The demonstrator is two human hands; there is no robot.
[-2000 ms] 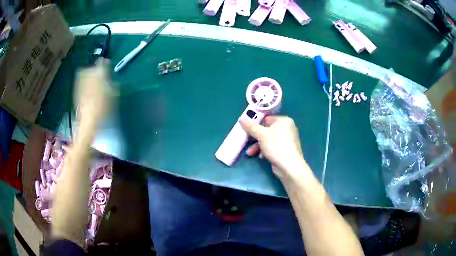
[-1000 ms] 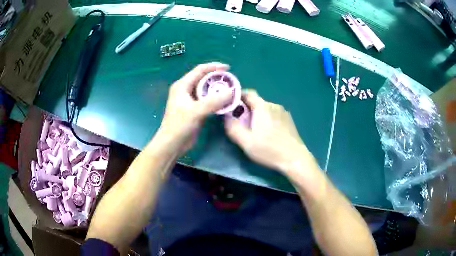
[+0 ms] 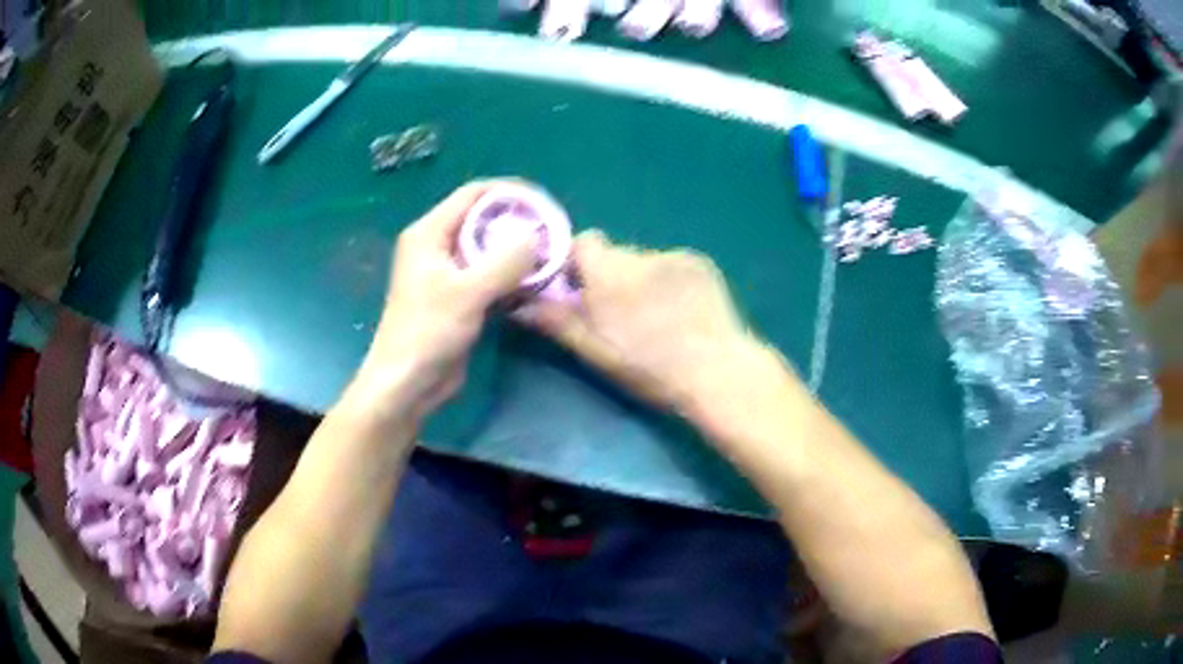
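Observation:
A pink fan [image 3: 551,241] is held between both hands over the bench. Its round spoked head faces up. My left hand [image 3: 448,279] grips the head, with the thumb over its middle. My right hand [image 3: 655,311] is closed around the handle just below the head and hides most of it. The picture is blurred, so the fingertips and the dark oval hole cannot be made out.
The electric screwdriver [image 3: 186,195], pale knife-like tool [image 3: 335,99] and circuit board [image 3: 404,148] lie left. A blue battery [image 3: 808,165], small pink parts [image 3: 877,230] and plastic bag [image 3: 1038,376] are right. Pink handles [image 3: 675,16] lie beyond; a box holds pink pieces [image 3: 162,474].
My left hand came from the screwdriver area onto the fan head. Since one second ago, both hands and the fan sit slightly further left in the picture, and the view has shifted.

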